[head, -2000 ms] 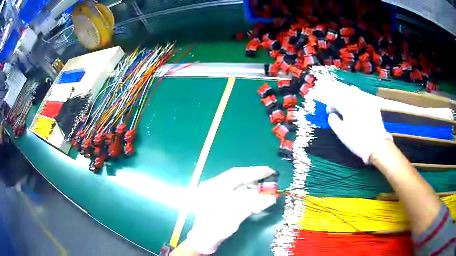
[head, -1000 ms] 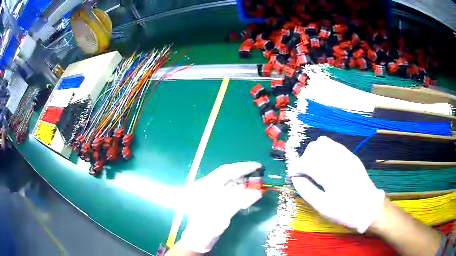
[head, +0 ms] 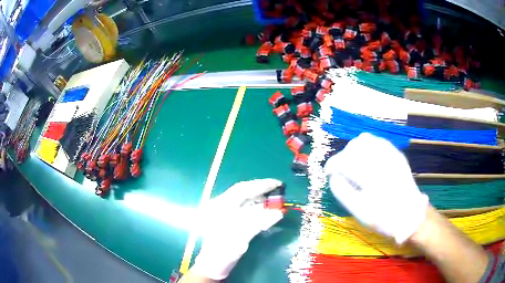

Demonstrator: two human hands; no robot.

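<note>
My left hand point(head: 235, 221), in a white glove, holds an orange-red and black connector housing point(head: 274, 203) between thumb and fingers at lower centre. A few thin wires, red and yellow among them, run right from the housing over the pale wire tips. My right hand point(head: 379, 188), also in a white glove, is over the black and green wire bundles, to the right of the housing and apart from it. Its fingers are curled and blurred; whether a wire is between them cannot be told. The blue point(head: 354, 126), yellow point(head: 354, 235) and red point(head: 365, 269) wire bundles lie around it.
Loose orange and black housings point(head: 343, 47) are heaped at top right, with several trailing down beside the wire tips. Connectors with long multicolour wires point(head: 119, 163) lie at left, beside a pale tray point(head: 105, 83). A yellow reel point(head: 95, 37) stands at top left. Tan dividers point(head: 443, 98) separate bundles.
My right hand has moved from the blue bundle down towards the housing, then slightly up again with fingers curled. My left hand still holds the housing. The whole view has shifted slightly.
</note>
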